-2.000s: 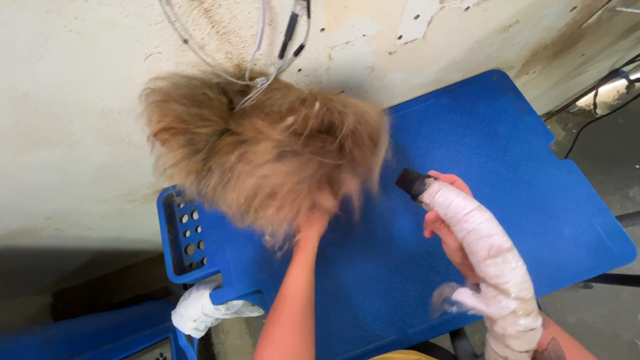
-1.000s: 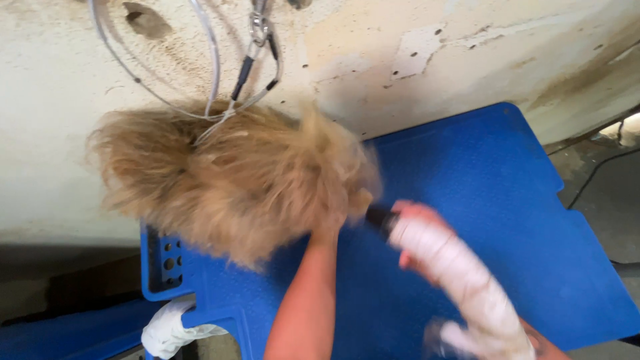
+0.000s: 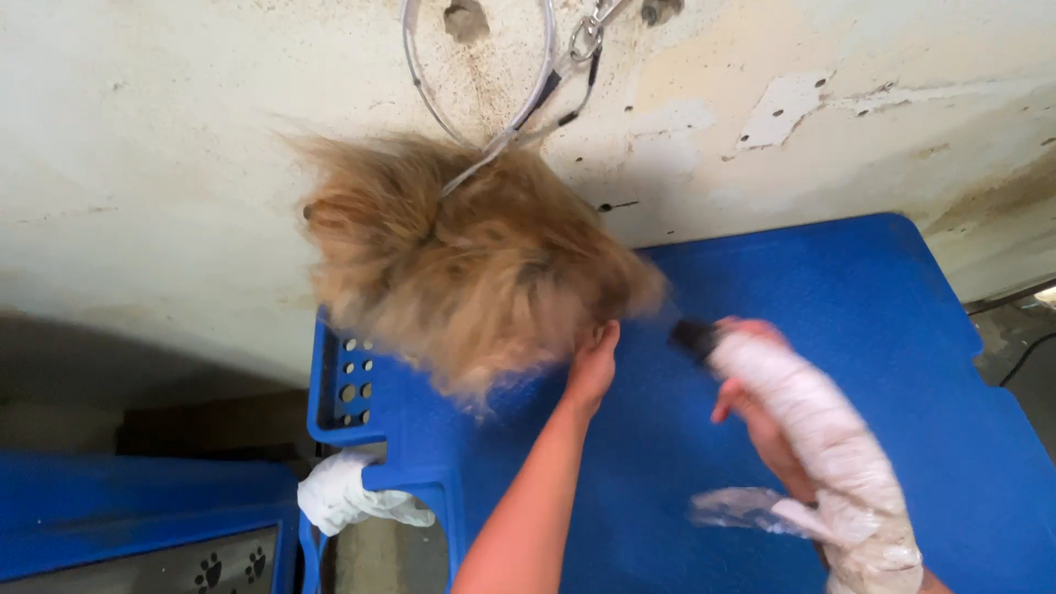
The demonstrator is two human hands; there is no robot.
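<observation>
A long-haired tan dog (image 3: 487, 272) stands on a blue plastic grooming table (image 3: 676, 462), a clear tether loop (image 3: 470, 173) about its neck. At its rear lower side is my left hand (image 3: 596, 363), fingers partly hidden by the fur; whether they grip is unclear. My right hand (image 3: 763, 404) is wrapped round a dryer hose (image 3: 817, 412) covered in white plastic wrap. The hose's black nozzle (image 3: 693, 340) points at the dog's hindquarters, a short gap away, and the fur there is blurred.
Behind the table rises a stained, pale wall (image 3: 165, 165) with metal tether hardware (image 3: 586, 37). A perforated tray (image 3: 326, 379) forms the table's left corner, and a white cloth or bag (image 3: 338, 495) hangs below it. Another blue unit with paw prints (image 3: 148, 511) stands lower left.
The dog's head has turned toward the left, its face edge now showing. The nozzle, close to the fur one second ago, is now farther from it. My left hand remains at the dog's rear.
</observation>
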